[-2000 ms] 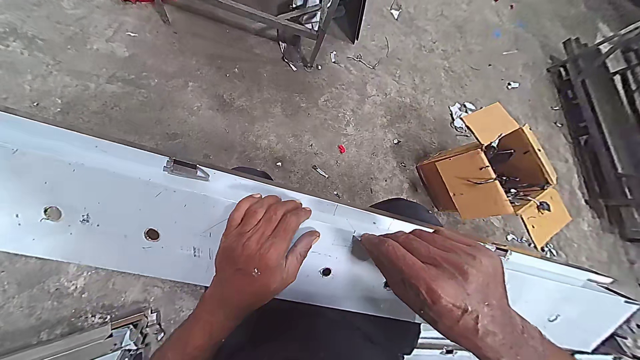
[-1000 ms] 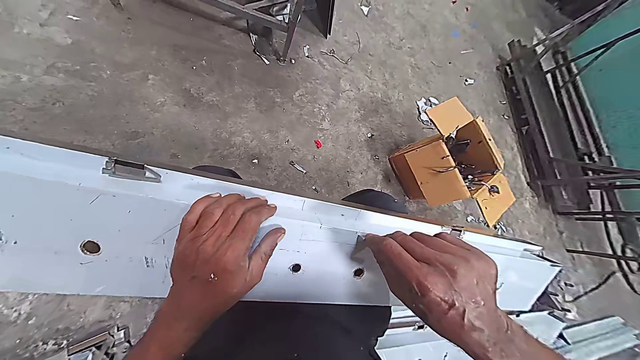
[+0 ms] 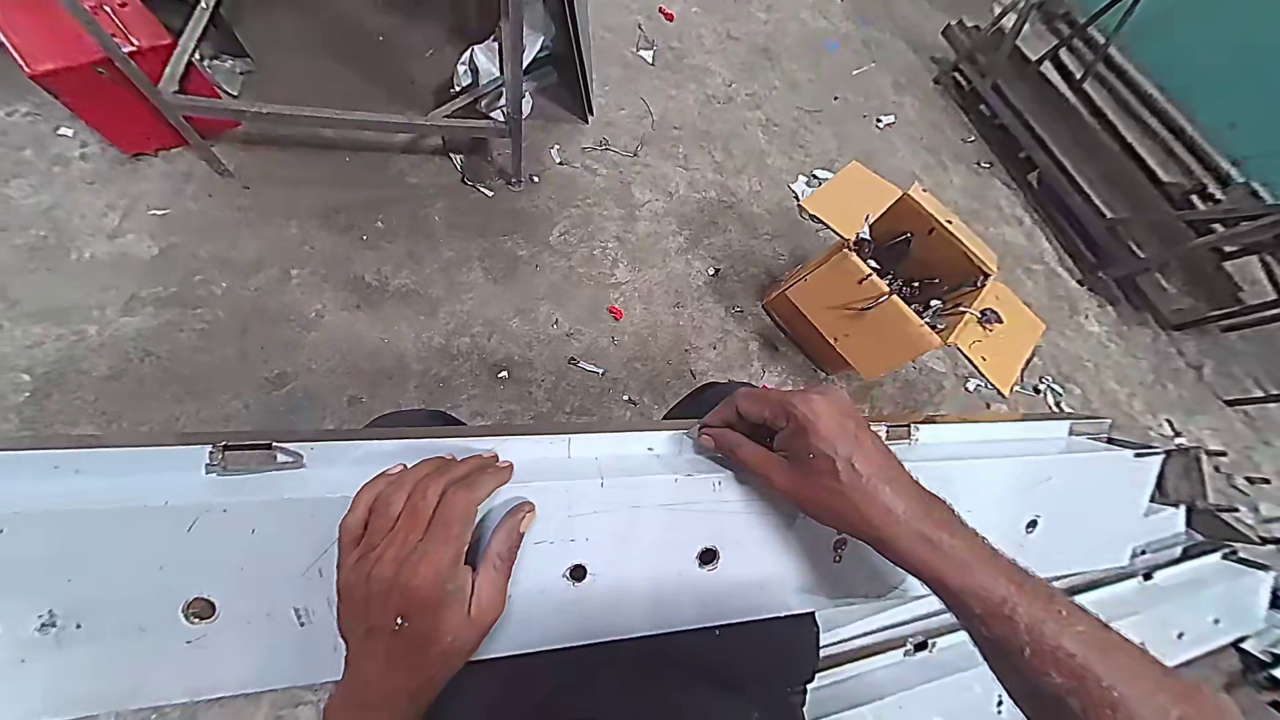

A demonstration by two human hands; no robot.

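A long white metal profile (image 3: 640, 520) with several round holes and a raised far edge lies across my lap. My left hand (image 3: 430, 570) rests on it left of centre, palm down, thumb apart from the fingers. At the far edge, right of centre, my right hand (image 3: 790, 445) pinches a small thin object (image 3: 694, 432) between thumb and index finger; too little of it shows to tell what it is. A metal-rimmed slot (image 3: 255, 457) is cut in the edge at the left, and a smaller slot (image 3: 893, 433) lies just beyond my right wrist.
On the concrete floor ahead stands an open cardboard box (image 3: 860, 310) holding dark scraps. A metal frame (image 3: 340, 118) and a red container (image 3: 95, 75) are at the upper left. Metal bars (image 3: 1090, 170) are stacked at the right. More white profiles (image 3: 1170, 610) lie at lower right.
My right hand has moved from the profile's face to its far edge, its fingers now pinched there. My left hand stays on the profile. The view has shifted and turned.
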